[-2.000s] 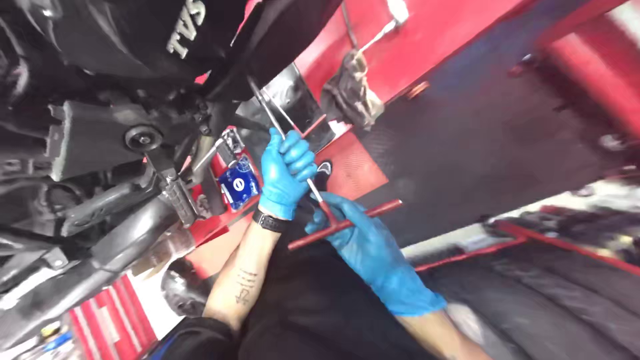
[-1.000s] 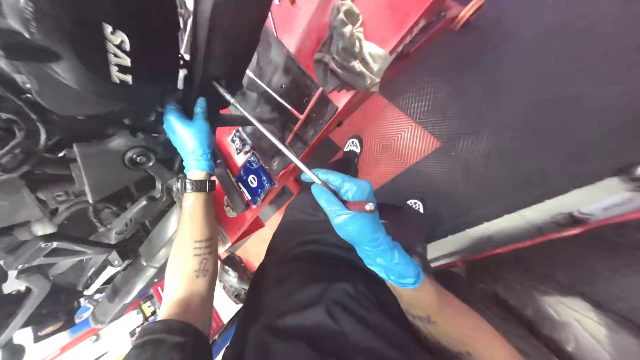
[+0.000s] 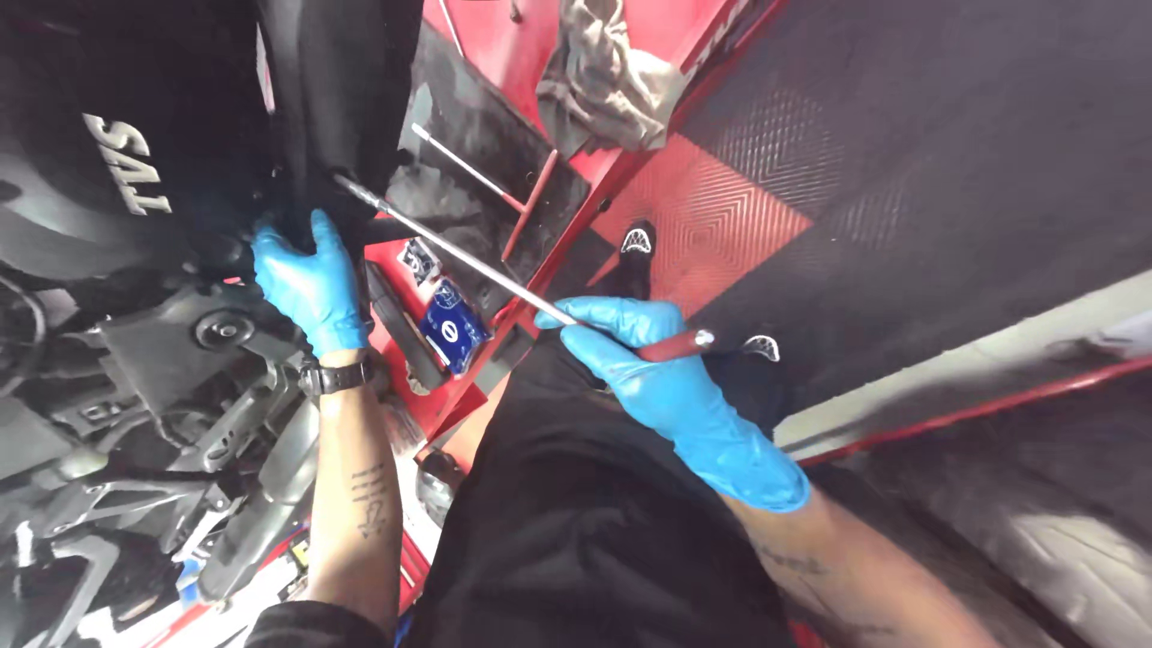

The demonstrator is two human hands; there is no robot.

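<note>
My left hand (image 3: 310, 288), in a blue glove, reaches to the underside of a black motorcycle body panel (image 3: 81, 90) marked TVS; its fingertips are partly lost in shadow, so its hold is unclear. A T-handle wrench (image 3: 486, 270) with a red handle and long steel shaft is gripped by my right hand (image 3: 652, 369), also gloved in blue. The shaft slants up and left, and its tip lies near the dark panel, right of my left hand. Whether the tip touches the panel cannot be told. Another red T-handle tool (image 3: 531, 205) lies on the lift's dark plate.
A grey rag (image 3: 612, 85) hangs over the red lift platform (image 3: 657, 148). Blue printed packets (image 3: 453, 326) and a long black part (image 3: 402, 324) rest on the platform below the dark plate. Bare motorcycle frame parts (image 3: 216, 333) fill the left. My shoes stand on red and black floor tiles.
My left hand was around the wrench shaft two seconds ago; it has let go and moved left to the motorcycle. My right hand still holds the wrench by its handle. The view has shifted.
</note>
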